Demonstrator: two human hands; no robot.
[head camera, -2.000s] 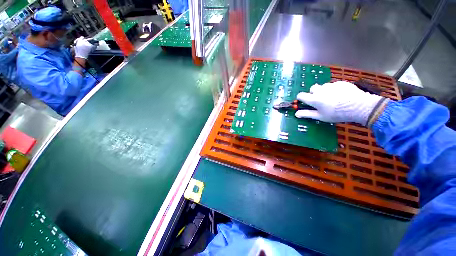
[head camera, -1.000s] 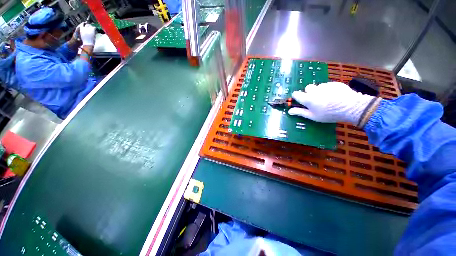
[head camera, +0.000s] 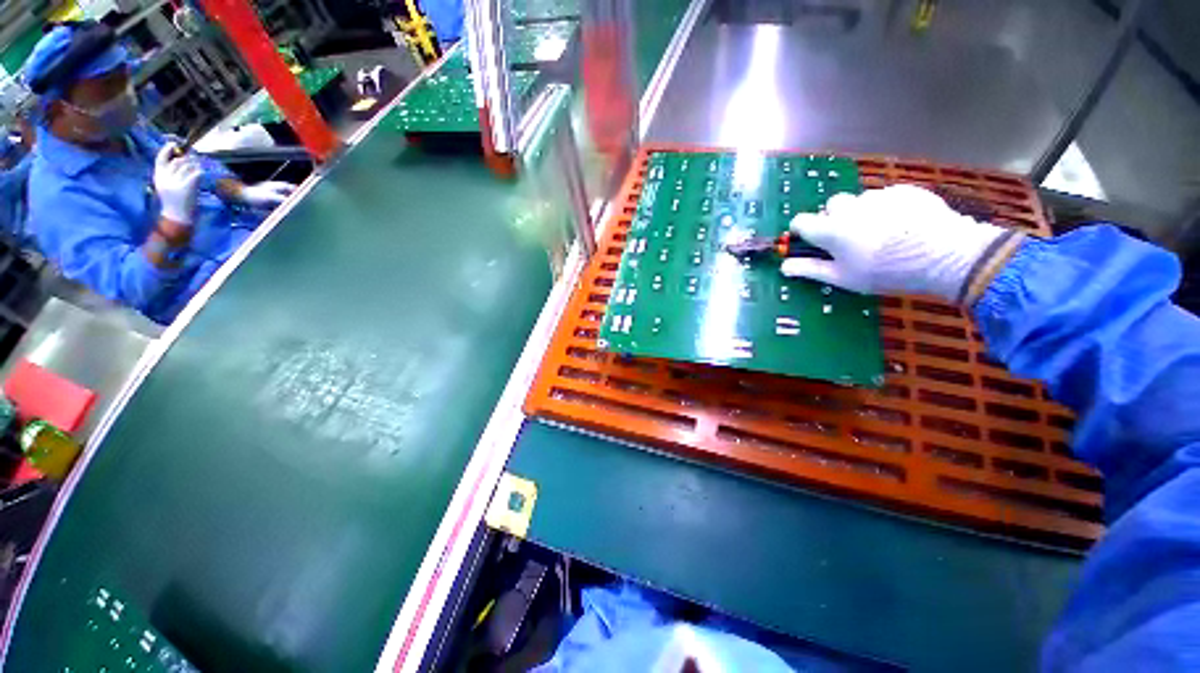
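Observation:
A green circuit board with rows of solder spots lies on the orange slotted tray. My right hand, in a white glove, holds small cutters over the middle of the board. Their metal jaws point left; the handles are mostly hidden in the hand. Whether the jaws touch the board I cannot tell. My left hand is not in view.
The green conveyor runs along the left, with boards at its far end and near end. A clear guard stands left of the tray. A yellow bracket sits at the belt edge. A person in blue is opposite.
My right hand and the cutters have moved slightly up the board. The dark object behind the hand is now mostly hidden. The person opposite has lowered one hand.

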